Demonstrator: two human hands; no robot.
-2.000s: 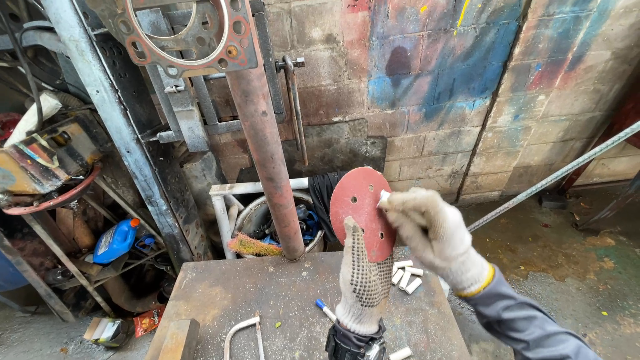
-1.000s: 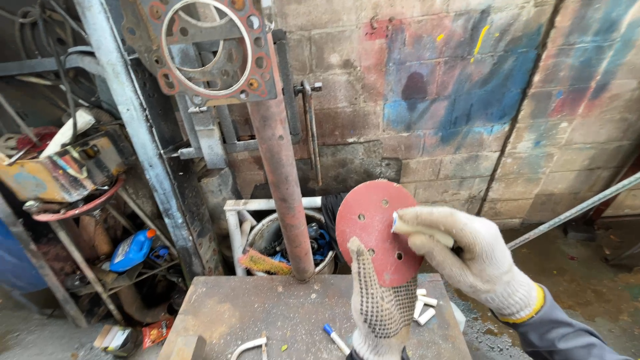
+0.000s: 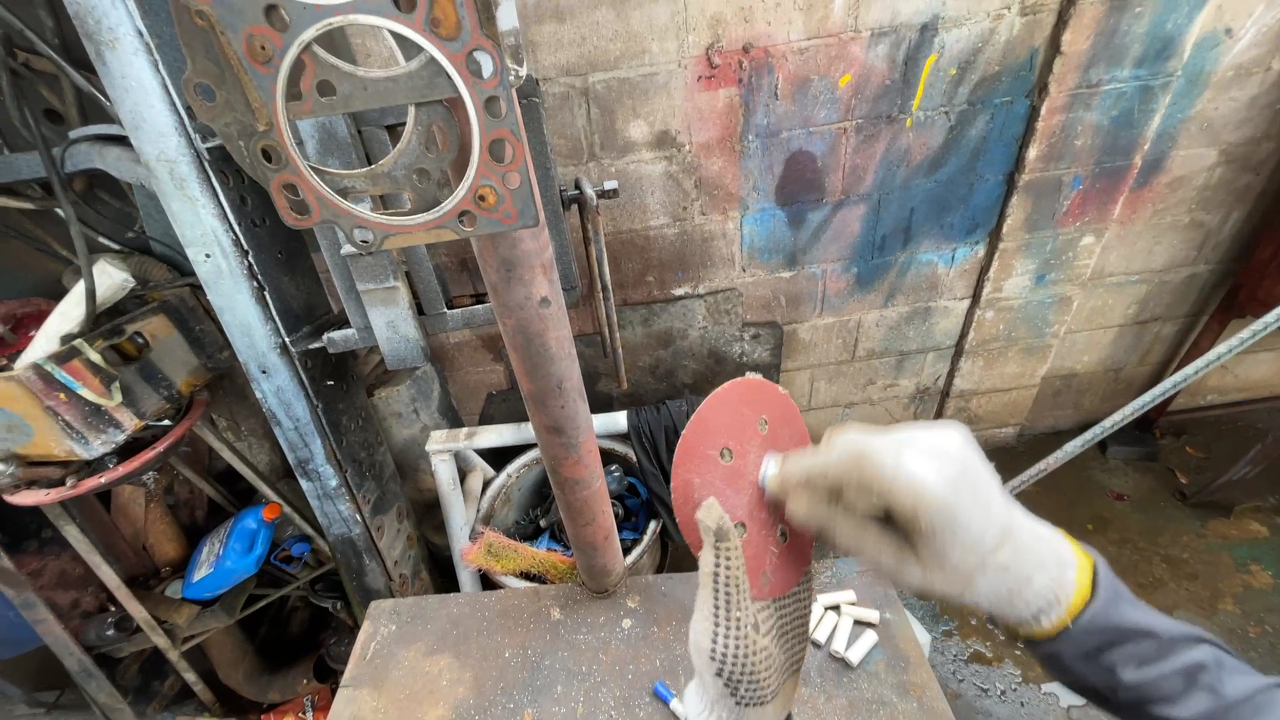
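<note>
A round red sanding disc with several holes (image 3: 745, 460) stands upright in my left hand (image 3: 745, 630), which wears a white knit glove with dark grip dots; the thumb lies on its face. My gloved right hand (image 3: 900, 510), slightly blurred, pinches a small white cylindrical piece (image 3: 769, 473) against the right part of the disc. Several short white cylinders (image 3: 842, 628) lie on the metal tabletop (image 3: 500, 650), right of my left hand. A blue-tipped white marker or similar stick (image 3: 668, 697) lies to its left, partly out of view.
A rusty metal post (image 3: 545, 380) rises from the table's back edge, with metal head gaskets (image 3: 375, 120) above. Behind stand a bucket of odds and ends (image 3: 645, 555) and a brush with coloured bristles (image 3: 515, 557). A blue jug (image 3: 232, 550) sits at left; a rod (image 3: 1150, 400) slants at right.
The bow-shaped metal piece seen on the table earlier is out of view. Both hands keep hold of the disc and the white piece, and the right hand has shifted slightly at the disc.
</note>
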